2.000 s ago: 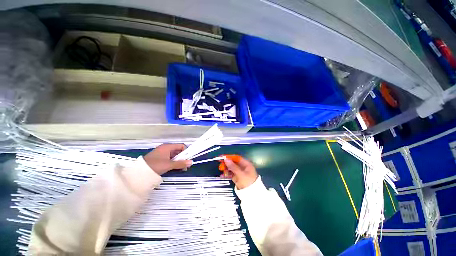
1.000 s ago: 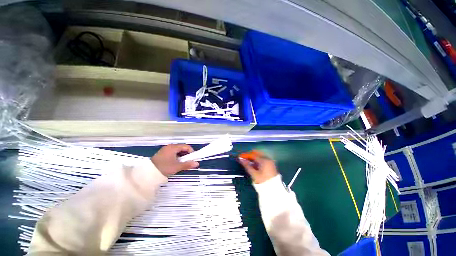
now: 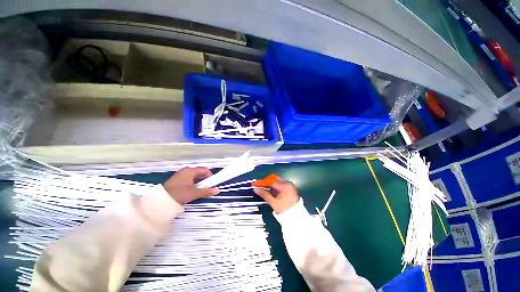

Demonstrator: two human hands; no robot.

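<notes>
My left hand (image 3: 189, 185) holds a fanned bunch of thin white tubes (image 3: 231, 172), whose ends point right. My right hand (image 3: 279, 194) holds an orange-handled cutter (image 3: 265, 181), mostly hidden by the fingers. The cutter is at the right end of one or two white tubes that stick out from my left hand. A wide layer of long white tubes (image 3: 211, 239) lies on the green mat under and beside my left forearm. A few short white offcuts (image 3: 323, 212) lie on the mat right of my right hand.
A small blue bin (image 3: 191, 108) with white scraps and a large blue tote (image 3: 319, 128) stand behind the mat. A divided tray (image 3: 114, 128) is at the back left, with clear plastic (image 3: 25, 80) beside it. A second white tube bundle (image 3: 420, 211) lies right. A metal beam (image 3: 365, 40) crosses above.
Since one second ago my right hand has moved left with the cutter, back to the tube ends. A further short offcut seems to lie with the others on the mat.
</notes>
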